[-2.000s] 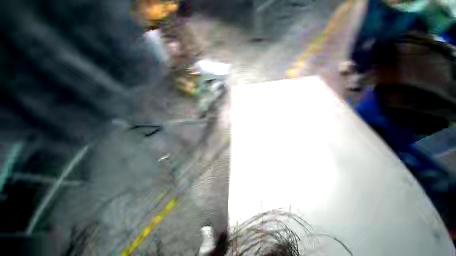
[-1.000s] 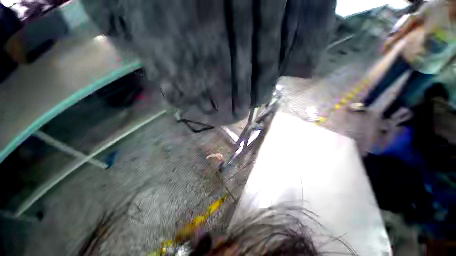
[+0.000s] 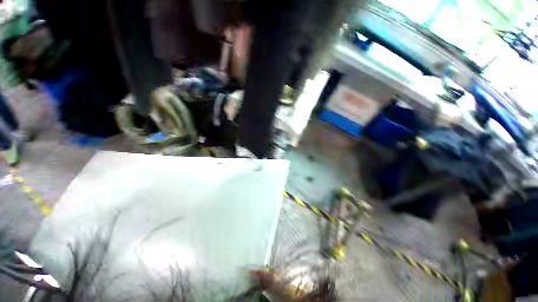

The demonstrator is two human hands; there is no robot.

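Observation:
A large pale grey-white table board [image 3: 177, 206] lies in front of me in the lower left of the head view. Strands of hair cover its near part. A blurred reddish, skin-toned patch shows at the board's lower right edge, at the picture's bottom; I cannot tell if it is a hand. My left hand is not in view.
Dark hanging garments [image 3: 262, 76] stand beyond the board. A white and blue box [image 3: 349, 111] and a blue container [image 3: 389, 122] are farther right. Dark and grey cloth heaps lie at right. Yellow-black tape [image 3: 407, 259] and yellow-tipped metal legs [image 3: 337, 224] are right of the board.
The view has swung to the right. The board now shows at lower left, and the tape and metal legs have come in at right. The earlier green-edged table has left the view.

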